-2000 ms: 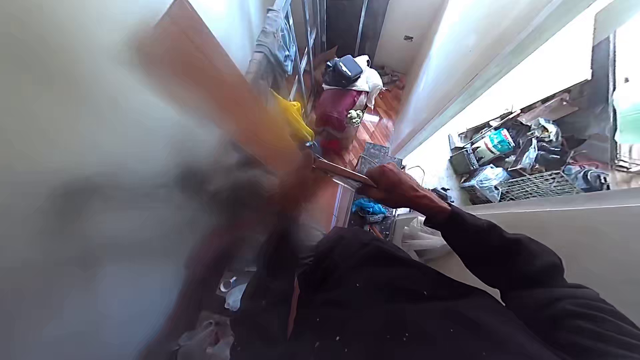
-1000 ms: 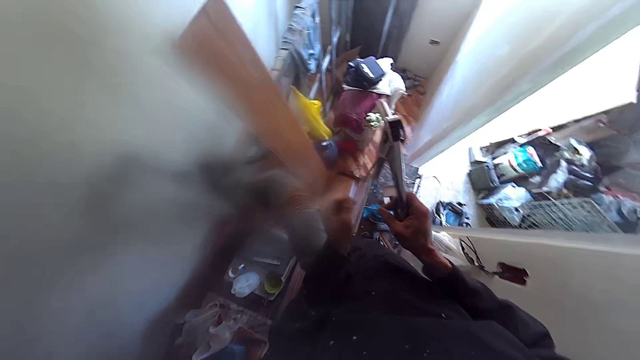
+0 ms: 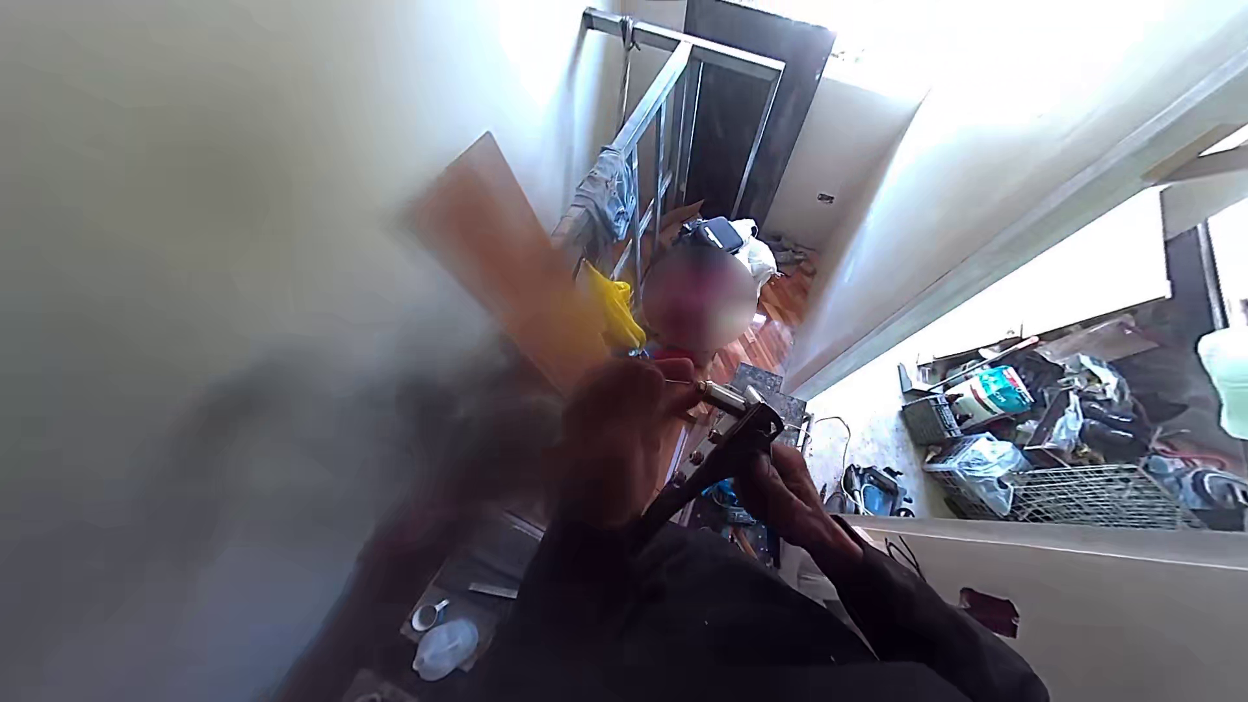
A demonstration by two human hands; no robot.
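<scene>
My right hand [image 3: 795, 497] is closed around a dark hand tool [image 3: 717, 463] with a silver metal nose, held slantwise in front of my body. My left hand [image 3: 619, 429], dark and blurred, is beside the tool's nose, its fingertips close to the silver end. Whether it grips anything there cannot be made out. Above my left hand a flat reddish-brown board [image 3: 502, 249] slants up along the pale wall, its lower end hidden behind the hand. A yellow plastic bag [image 3: 614, 307] lies just right of the board.
A metal frame [image 3: 658, 107] with a grey cloth [image 3: 604, 195] stands beyond. A blurred maroon thing [image 3: 700, 297] is near a white bag [image 3: 756, 255]. To the right, a wire crate [image 3: 1097, 495] and a paint bucket [image 3: 990, 395] sit among clutter. A white mug [image 3: 427, 616] is at lower left.
The tool was upright in my right hand one second ago; now it slants, with its silver nose near my left hand. The view has tilted up, showing more of the metal frame.
</scene>
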